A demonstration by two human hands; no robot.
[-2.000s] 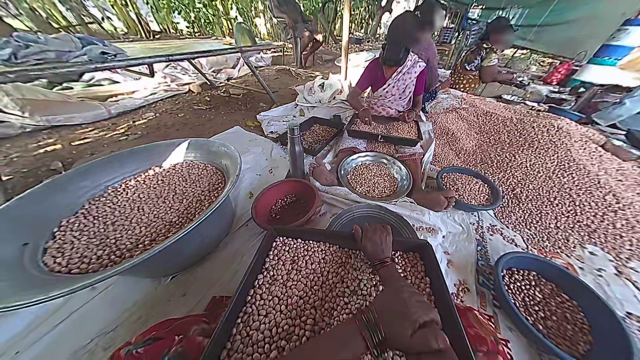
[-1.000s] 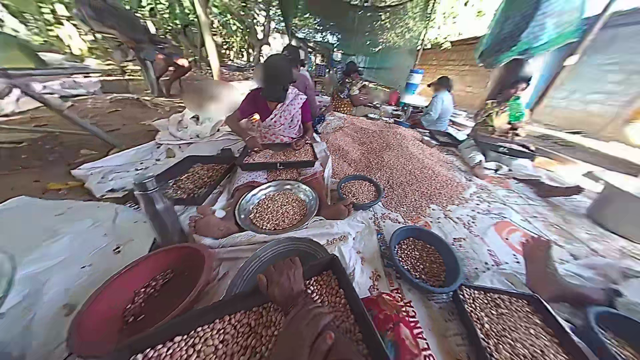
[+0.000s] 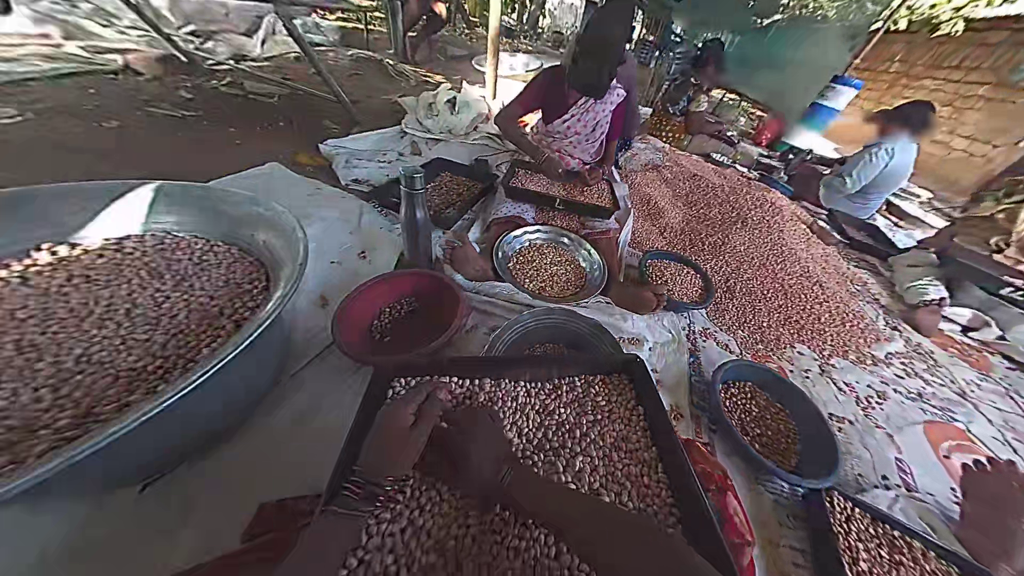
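A dark rectangular tray (image 3: 652,416) full of pinkish-brown seeds or nuts (image 3: 576,432) lies before me. My left hand (image 3: 404,428), with bangles at the wrist, is over the tray's left part, its fingers bent. Beside it my right hand (image 3: 468,448) rests low over the seeds, the two hands touching or nearly so. Whether either holds a seed is hidden by the fingers and shadow. Just beyond the tray are a red bowl (image 3: 432,308) with a few seeds and a grey ridged basin (image 3: 512,336) with some seeds at its bottom.
A large metal basin (image 3: 288,256) of seeds stands at left. Ahead are a steel bottle (image 3: 414,220), a steel bowl (image 3: 592,276) and a person (image 3: 576,120) sorting over a tray. A seed heap (image 3: 736,240), blue-grey tubs (image 3: 824,456) and another person's bare foot (image 3: 992,504) lie rightward.
Both my hands now show over the tray's left part, side by side; one second ago they were together near its far edge. The view has swung back left.
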